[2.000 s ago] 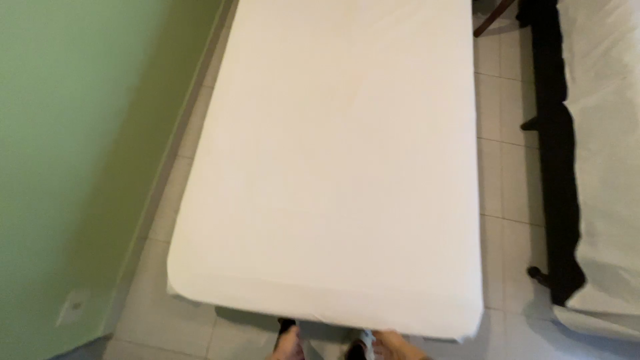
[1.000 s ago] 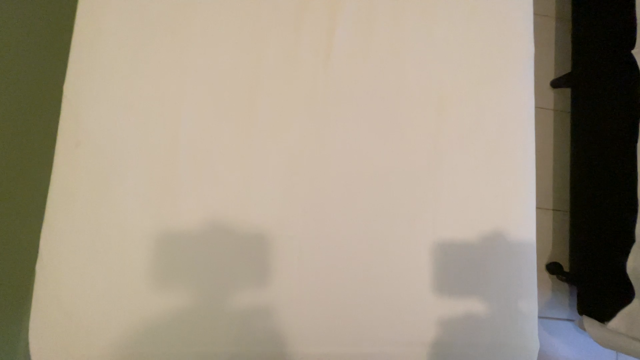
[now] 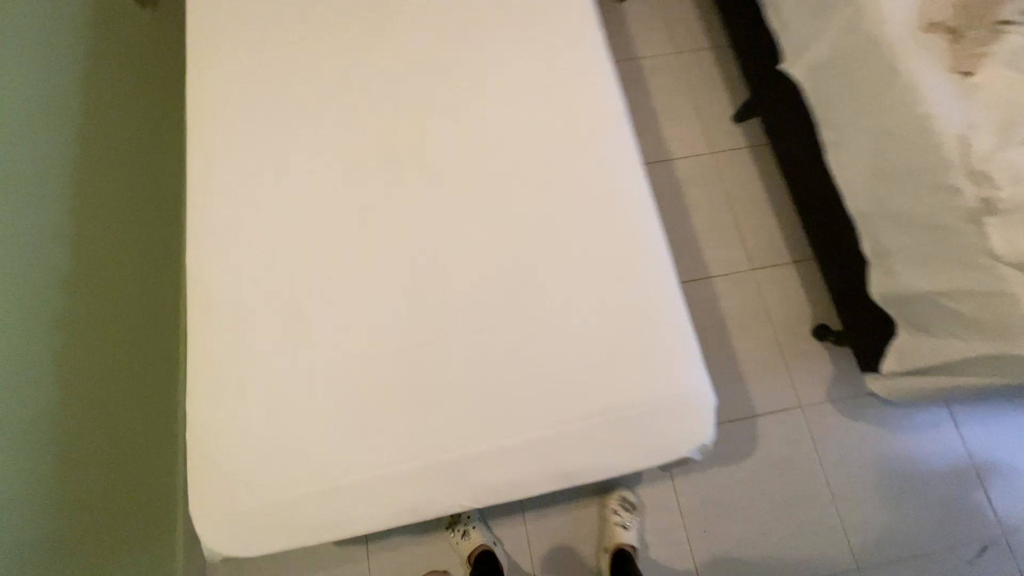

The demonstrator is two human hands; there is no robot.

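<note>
A mattress with a smooth white fitted sheet fills the middle of the head view, its left side against the green wall. Its near corners are rounded, and the fabric is slightly bunched at the near right corner. At the bottom edge, left of the feet, a small sliver of skin may be part of my left hand; too little shows to tell its state or what it touches. My right hand is out of view. My feet, in white clogs with charms, stand at the mattress's near edge: the left clog and the right clog.
The green wall runs along the left. To the right, a strip of pale floor tiles separates the mattress from a second bed with a rumpled, light cover, a dark side and short dark legs. Tiled floor extends at the bottom right.
The floor gap between mattress and wall, seen two seconds ago, no longer shows. Both hands, then at the mattress's near edge, have moved away from there. The view dipped close over the sheet in between.
</note>
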